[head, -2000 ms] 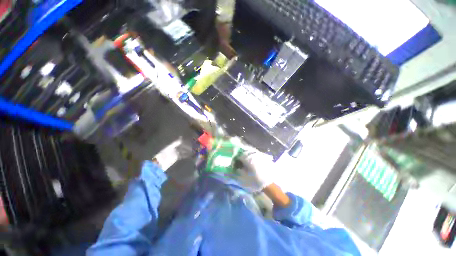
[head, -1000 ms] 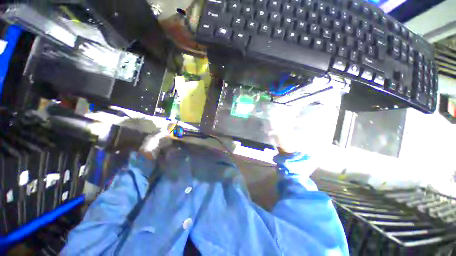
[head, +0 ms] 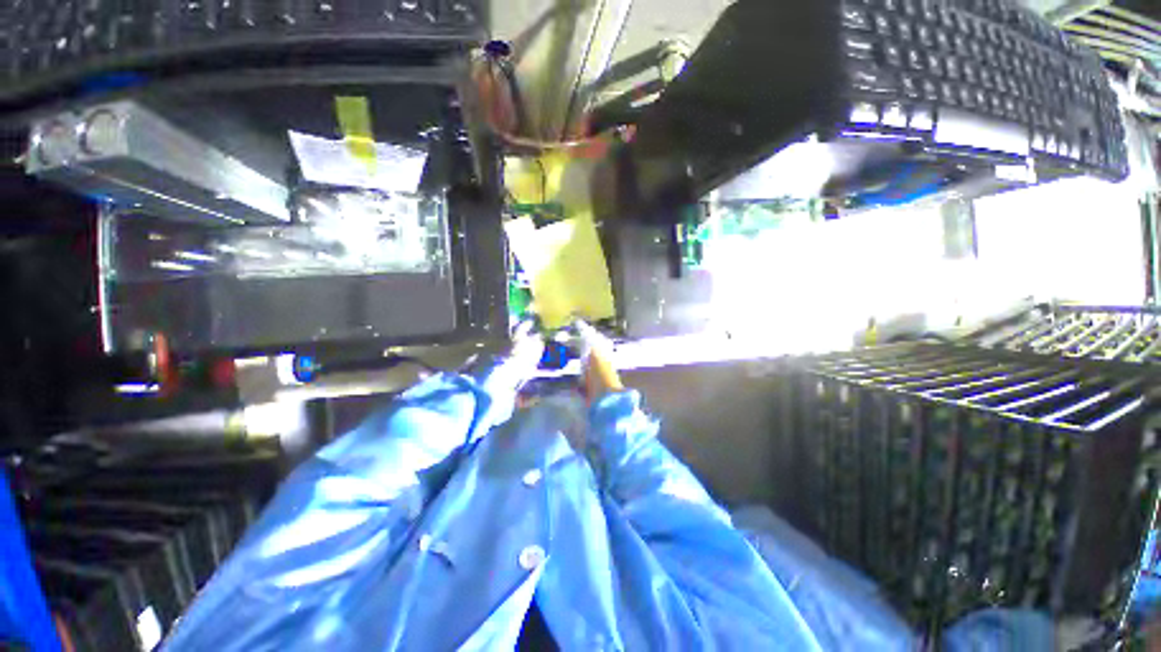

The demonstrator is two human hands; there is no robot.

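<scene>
My left hand and my right hand are close together at the bench edge, small and blurred. A round blue part shows between them; whether either hand grips it is unclear. A yellow sheet lies just beyond my fingertips, between two fixtures. The left fixture has a clear, shiny top. The right fixture is largely washed out by glare, with some green at its back.
A keyboard is at upper right, another at upper left. A grey metal block is above the left fixture. Black racks stand at lower right and lower left. A blue round part is on the left bench edge.
My right hand has left the right fixture and moved left, beside my left hand below the yellow sheet. The view has levelled and now shows more of the left fixture.
</scene>
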